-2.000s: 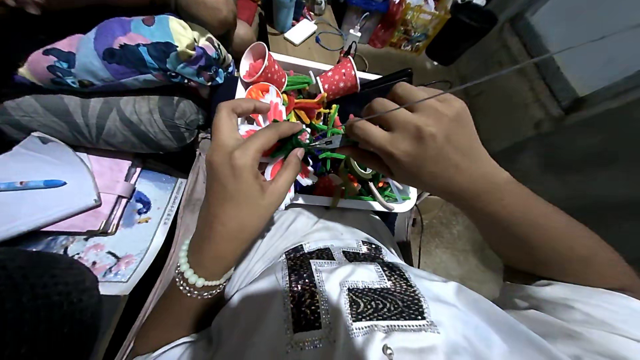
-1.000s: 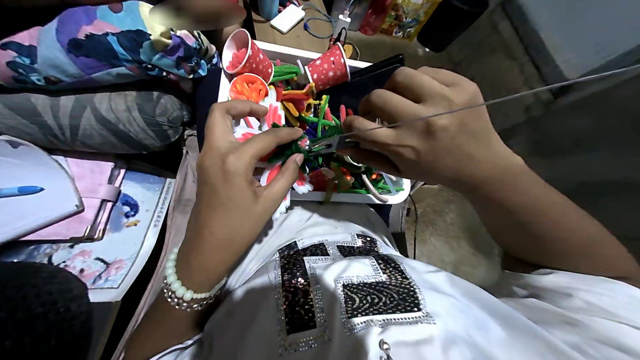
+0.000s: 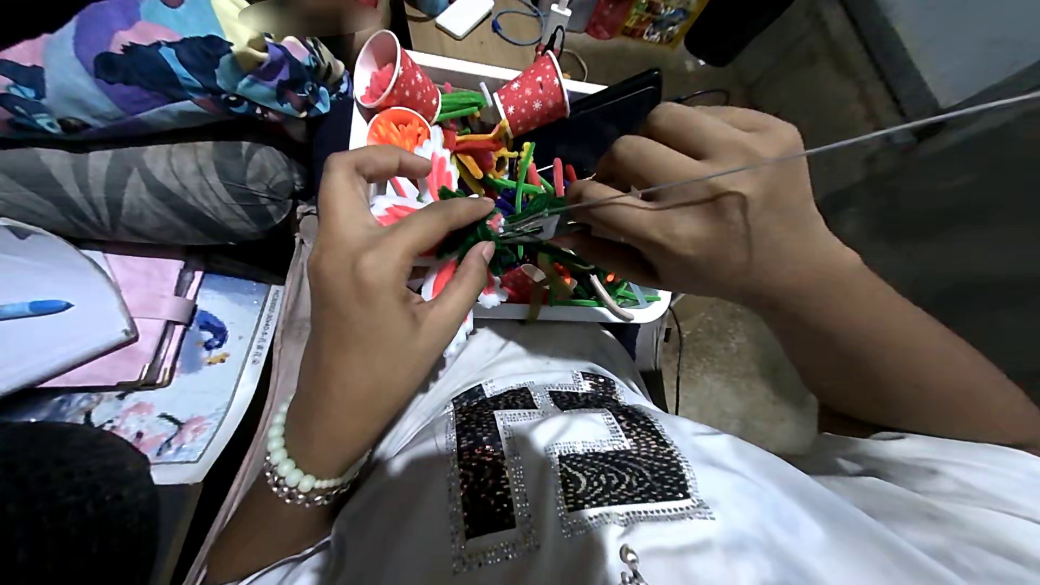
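Note:
My left hand point(image 3: 390, 268) pinches a dark green fuzzy pipe-cleaner piece point(image 3: 467, 231) between thumb and forefinger, above a white tray point(image 3: 650, 311). Close against its right side, my right hand point(image 3: 691, 203) holds bundled metal wires or a thin metal tool point(image 3: 532, 227); which of these it is, I cannot tell. A long pale wire point(image 3: 877, 138) runs from there across my right hand to the upper right. Green, red and yellow pipe cleaners point(image 3: 479, 158) fill the tray beneath. White and coral fuzzy pieces point(image 3: 398, 210) lie under my left fingers.
Red patterned paper cups point(image 3: 532, 96) and an orange-filled cup point(image 3: 398, 128) stand or lean in the tray near a black flat object point(image 3: 626, 106). Cushions point(image 3: 146, 191), a pink notebook point(image 3: 146, 317) and a blue pen point(image 3: 36, 309) lie left. A white device point(image 3: 465, 16) is beyond.
My two hands stay close together over the tray, the left one still pinching the green piece. The person's hand or arm at the top left has shifted.

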